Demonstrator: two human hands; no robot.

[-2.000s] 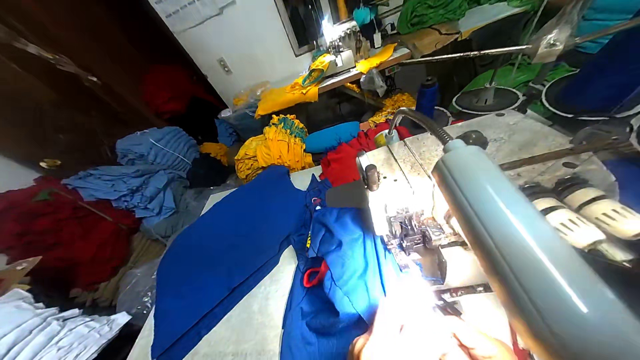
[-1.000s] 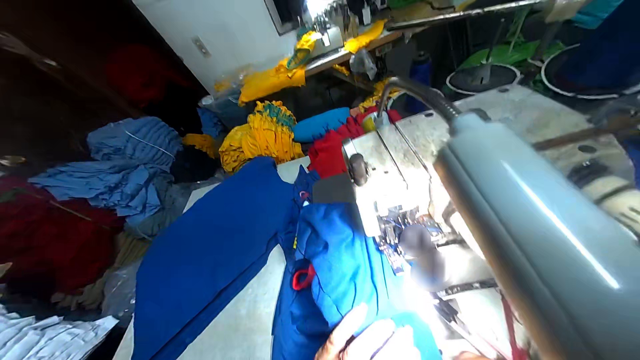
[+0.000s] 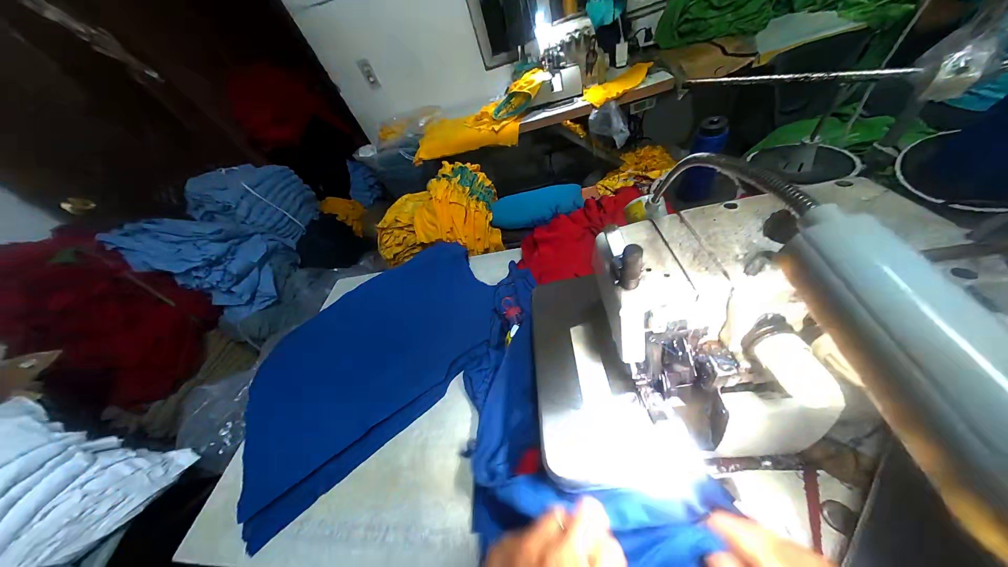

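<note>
Blue fabric (image 3: 512,425) with a dark trim and a bit of red hangs along the left side of an industrial sewing machine (image 3: 669,346). At the bottom edge my left hand (image 3: 555,539) rests on this cloth just below the machine's bright plate, its fingers blurred. My right hand (image 3: 760,543) is at the cloth's right end; glare and the frame edge hide much of it, so its hold is unclear. Flat cut panels of blue fabric (image 3: 362,370) lie stacked on the pale work table (image 3: 402,480), left of the machine.
A grey cylindrical lamp (image 3: 906,315) on a flexible neck juts over the machine's right side. Behind the table are yellow fabric (image 3: 441,213), red fabric (image 3: 571,236) and a turquoise roll (image 3: 535,206). Light-blue (image 3: 228,236), dark-red (image 3: 94,315) and white cloth (image 3: 71,472) lie at left.
The blue cloth has moved off the machine's plate toward the bottom edge, leaving the metal plate exposed. Both hands are now lower and apart at the cloth.
</note>
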